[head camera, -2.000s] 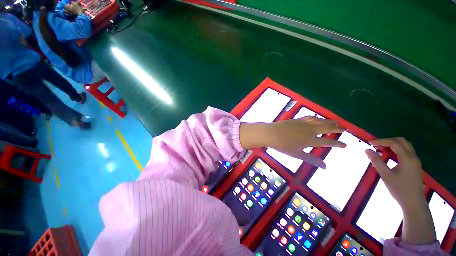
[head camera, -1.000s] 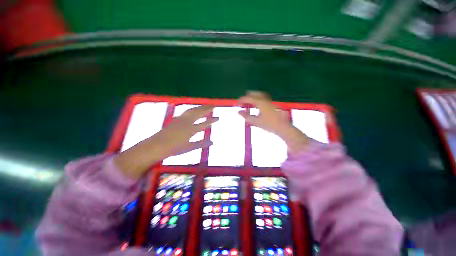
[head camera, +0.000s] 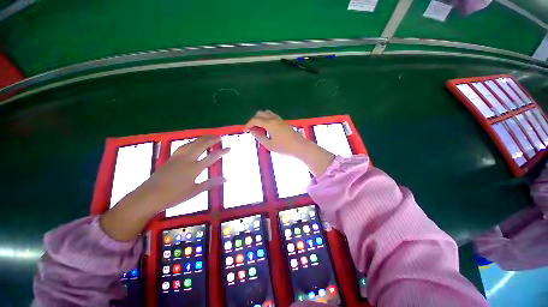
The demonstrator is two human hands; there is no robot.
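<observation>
A red phone tray lies before me with two rows of smartphones in its slots. The far row's touchscreens show plain white. The near row shows home screens with app icons, its outer phones partly hidden by my sleeves. My left hand is spread over the second white screen from the left, its fingertips reaching the edge of the middle one. My right hand is over the top of the middle and fourth white phones, fingers bent. Neither hand holds anything; whether fingertips touch glass cannot be told.
A second red tray of phones lies at the right, with another person's pink sleeve below it. Dark and blue pens lie at the back of the green mat, before a metal rail and green panels.
The view has turned right from the aisle with people to face the tray squarely, and is sharp again after blur. Both hands remain over the far row, with little change in pose.
</observation>
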